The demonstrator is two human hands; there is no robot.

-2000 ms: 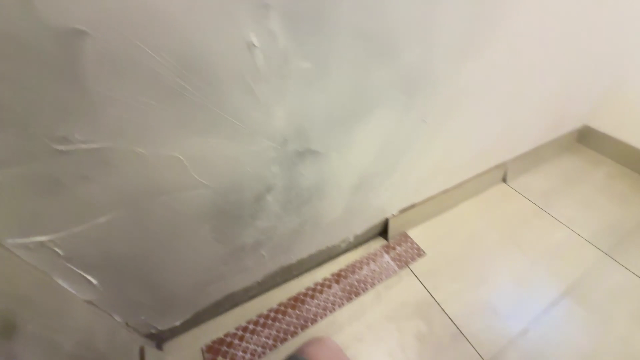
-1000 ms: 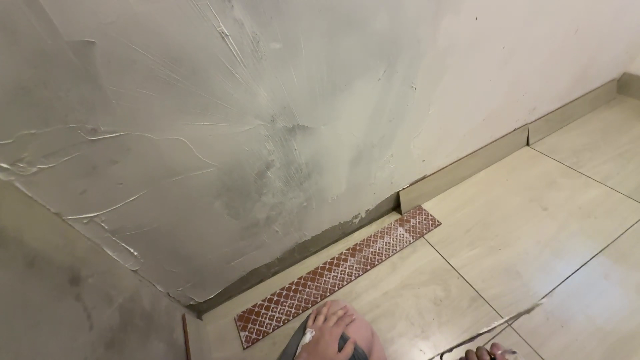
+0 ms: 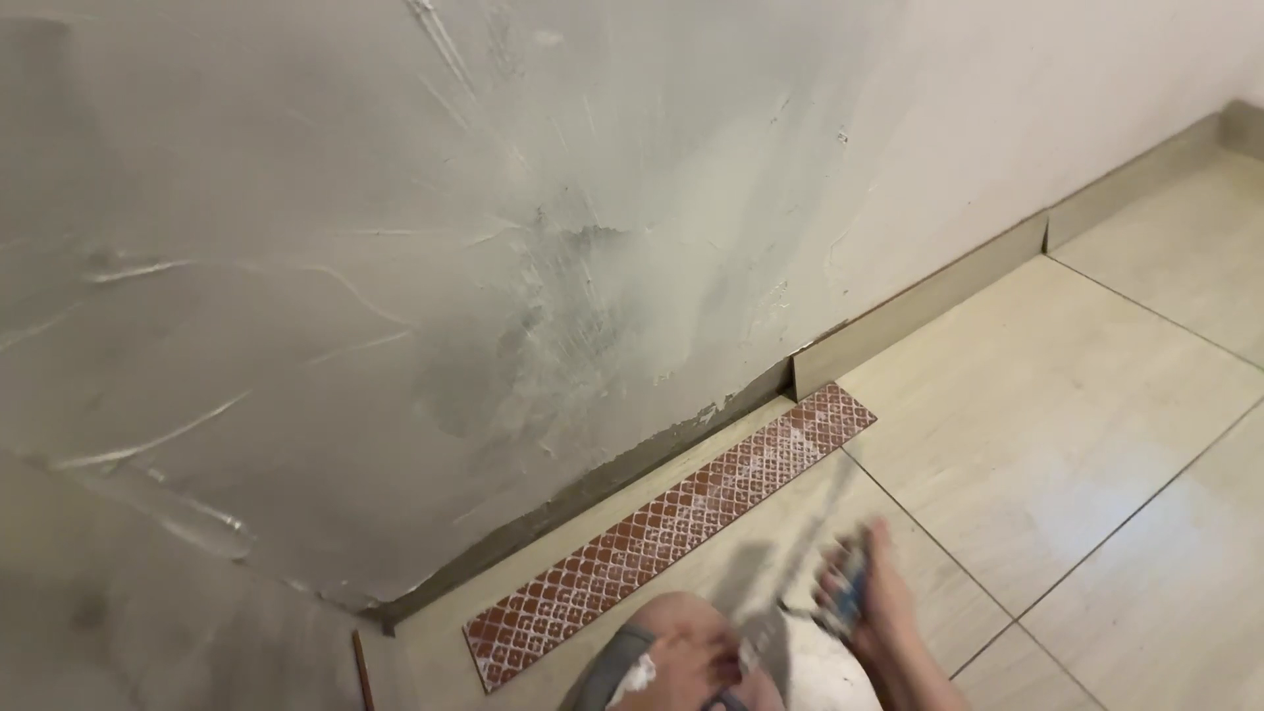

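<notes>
My right hand, blurred, grips a blue-handled tool at the lower right, over the floor tiles. My left hand is low in view by my bent knee, too blurred and cut off to show its fingers clearly. Between the hands is a whitish rounded thing that I cannot identify. A narrow tile strip lies on the floor, its reddish-brown back up, with a raised grid and white smears. It runs beside the bare lower edge of the wall.
Grey skim with ridges covers much of the wall. Tile skirting lines the wall to the right, ending near the strip's far end. Large beige floor tiles spread rightward. A thin brown stick is at the lower left.
My right hand, only partly visible at the lower edge one second ago, has come up into view with the tool. The tile strip lies in the same place beside the wall.
</notes>
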